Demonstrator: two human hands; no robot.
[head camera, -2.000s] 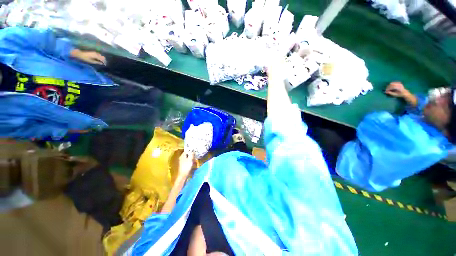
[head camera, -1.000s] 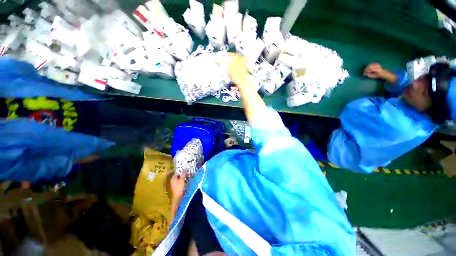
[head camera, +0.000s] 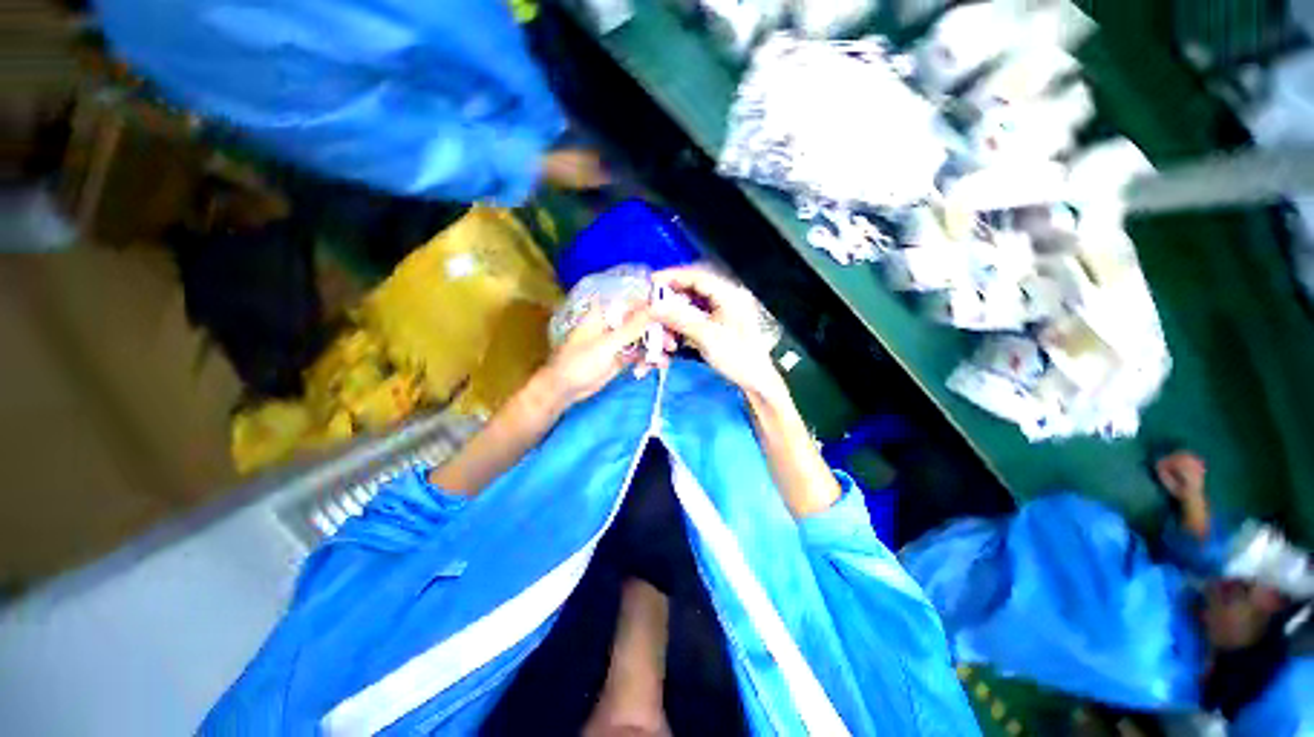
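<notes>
My left hand and my right hand are together in front of my chest. Both are shut on a clear plastic bag of whitish contents, pinching its gathered top. The bag lies in front of the blue stool. The fingers are partly blurred. A larger bag of white parts lies on the green bench, with a few loose white pieces at its edge.
The yellow sack lies on the floor at left. More white bags and boxes lie on the bench. One person in blue is at upper left, another at lower right. A pale grey surface is at lower left.
My right hand has left the white bag on the bench and come back to my left hand at the small bag. The view has turned, so the bench now slants down to the right.
</notes>
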